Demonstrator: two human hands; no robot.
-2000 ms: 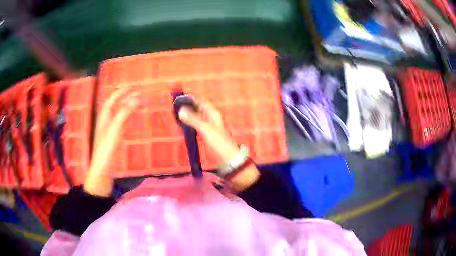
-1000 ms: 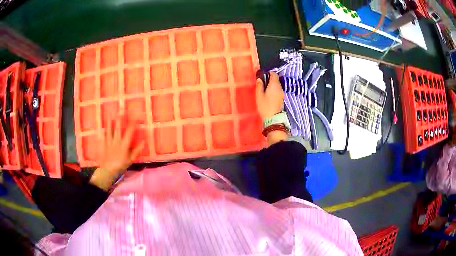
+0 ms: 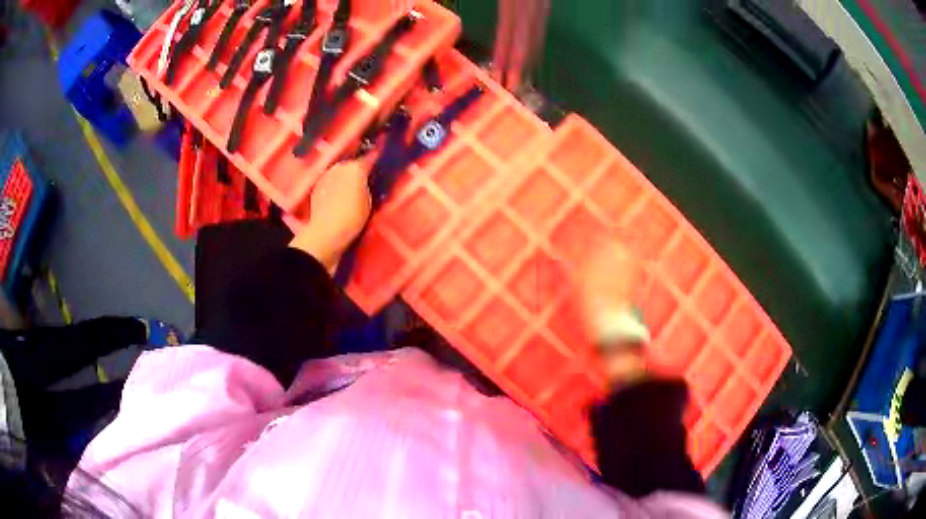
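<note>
An orange-red compartment tray (image 3: 701,253) lies across the middle, its visible pockets without watches. Its left end meets a second orange-red tray (image 3: 406,228), where a dark-strapped watch (image 3: 432,134) lies face down with its round sensor showing. My left hand (image 3: 340,208) is at this second tray, against a dark navy strap (image 3: 384,167); its fingertips are hidden, so I cannot tell if it grips the strap. My right hand (image 3: 609,294) is over the middle tray, strongly blurred; I cannot see whether it holds anything.
A filled tray (image 3: 239,106) of dark-strapped watches, with one white strap, overlaps at upper left. Lilac-strapped watches (image 3: 780,466) are bunched at bottom right, near a blue and white box (image 3: 881,405). A blue stool (image 3: 96,71) stands upper left beside the yellow-lined floor.
The view has swung left, bringing the filled watch tray into sight. My left hand has moved from the middle tray to the left trays; my right hand has left the lilac pile.
</note>
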